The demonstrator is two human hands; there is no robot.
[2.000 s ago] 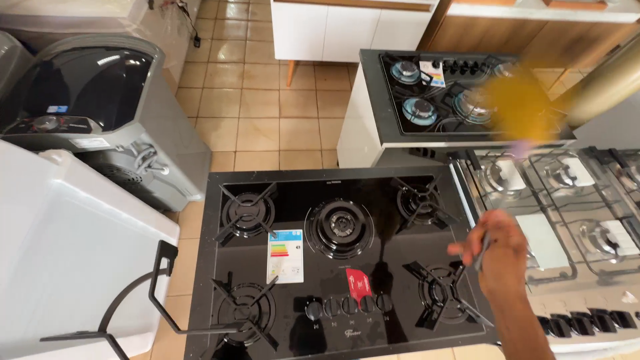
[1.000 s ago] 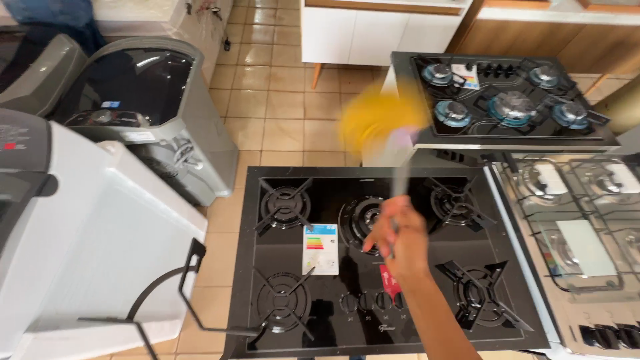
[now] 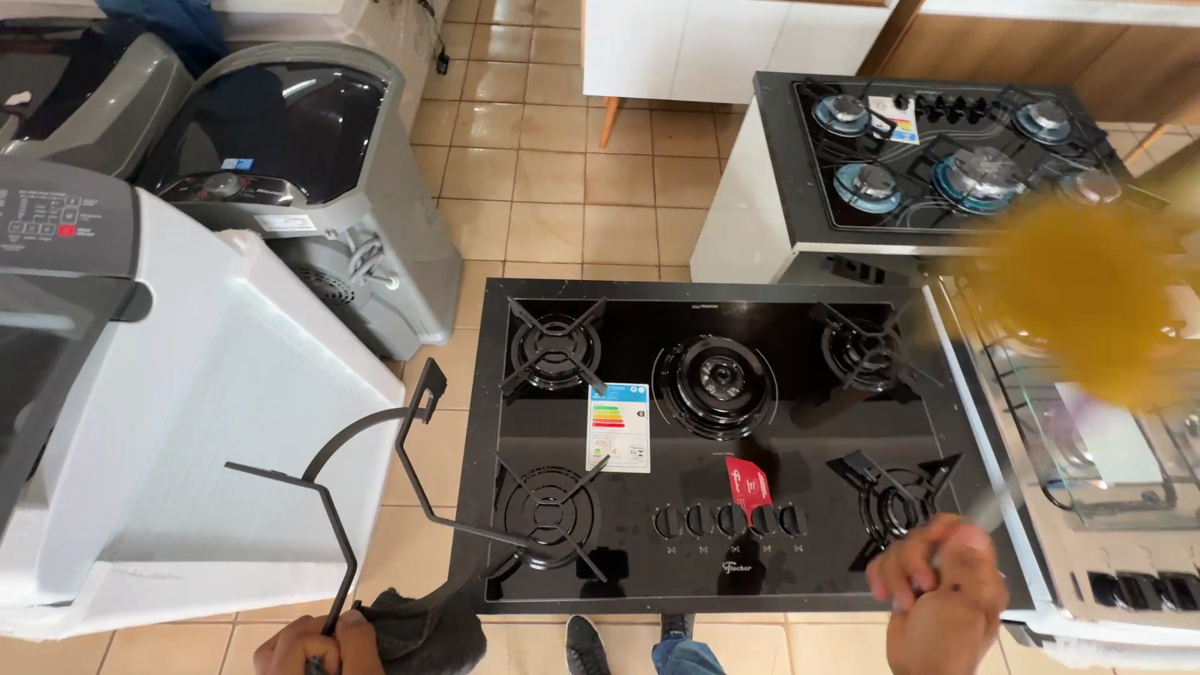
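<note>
My right hand [image 3: 942,581] grips the handle of a yellow duster [image 3: 1078,291], its head blurred over the right side. Under that hand lies the front right burner of a black glass cooktop [image 3: 797,450]. My left hand [image 3: 323,647], at the bottom edge, holds a black metal pan support [image 3: 342,525] raised left of the cooktop; a dark cloth [image 3: 422,633] is beside the hand. The large middle burner [image 3: 720,375] has no support over it. An energy label [image 3: 619,427] and a red tag [image 3: 748,483] lie on the glass.
A second cooktop [image 3: 966,150] stands behind at the right, and a steel stove [image 3: 1059,469] adjoins on the right. Grey washing machines [image 3: 412,216] and a white appliance [image 3: 253,375] stand left. A white cabinet [image 3: 731,47] is at the back.
My right hand has swung the duster to the right since one second ago. My left hand and the dark cloth have come into view at the bottom.
</note>
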